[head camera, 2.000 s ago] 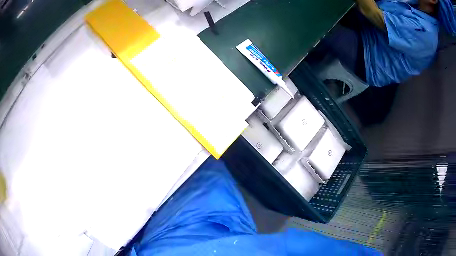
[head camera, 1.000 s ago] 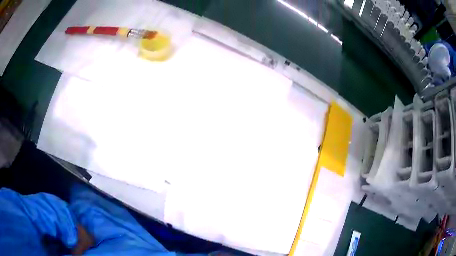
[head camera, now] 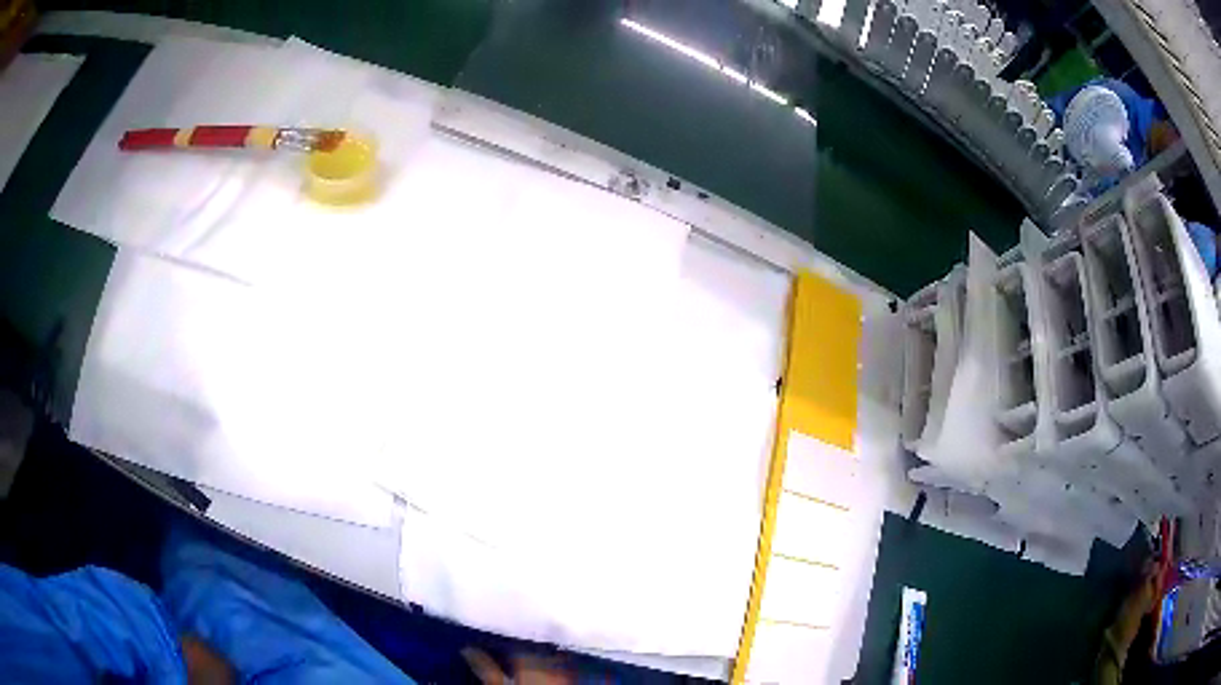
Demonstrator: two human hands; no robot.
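Observation:
White paper sheets (head camera: 562, 402) cover the bench in front of me. A yellow strip (head camera: 824, 361) lies along their right side, with white pads (head camera: 801, 575) below its bare yellow part. A white and blue adhesive tube (head camera: 909, 636) is cut off by the bottom edge. A red-handled brush (head camera: 221, 137) rests with its bristles at a round translucent yellow item (head camera: 340, 174). My left hand (head camera: 205, 664) shows only as a small patch beside a blue sleeve. My right hand (head camera: 520, 668) shows only partly at the bench's front edge. What either holds is hidden.
White plastic housings (head camera: 1071, 348) stand in a row at the right, with paper between them. A dark green conveyor (head camera: 576, 94) runs behind the bench. White curved parts (head camera: 964, 87) line a rack at top right. Another person's hand (head camera: 1135, 610) is at the right edge.
The view has swung left to the paper, brush and housings; the crate seen earlier is out of view. Fingers of my right hand now show at the bottom edge.

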